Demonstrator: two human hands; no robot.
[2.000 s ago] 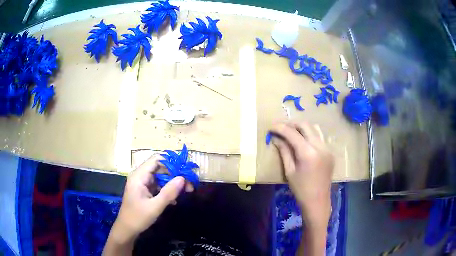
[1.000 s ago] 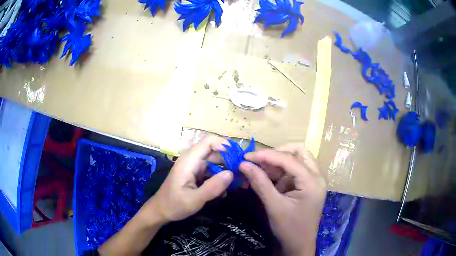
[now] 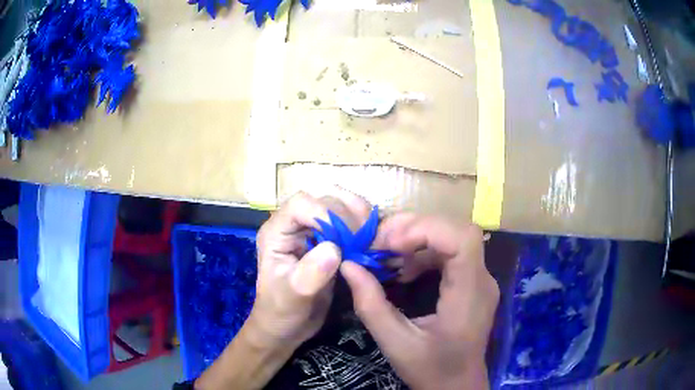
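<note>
A bright blue spiky hair piece [image 3: 352, 242] is held between both bare hands, close to the wearer's body at the bench's front edge. My left hand [image 3: 299, 263] grips its left side, with the thumb on its front. My right hand [image 3: 427, 286] touches its right and lower side with thumb and fingers. The fingers hide part of the piece. Whether a separate small strand is between the right fingers cannot be told.
The cardboard-covered bench [image 3: 183, 137] holds a white oval glue dish [image 3: 367, 100], a thin stick [image 3: 427, 56], a spiky heap [image 3: 76, 65] at left and blue strands [image 3: 583, 38] at right. Blue crates [image 3: 91, 282] and a red stool [image 3: 141, 320] stand below.
My right hand has come from the bench's right side to the piece in my left hand, and both now hold it. The view has shifted, and the fingers have changed position on the piece.
</note>
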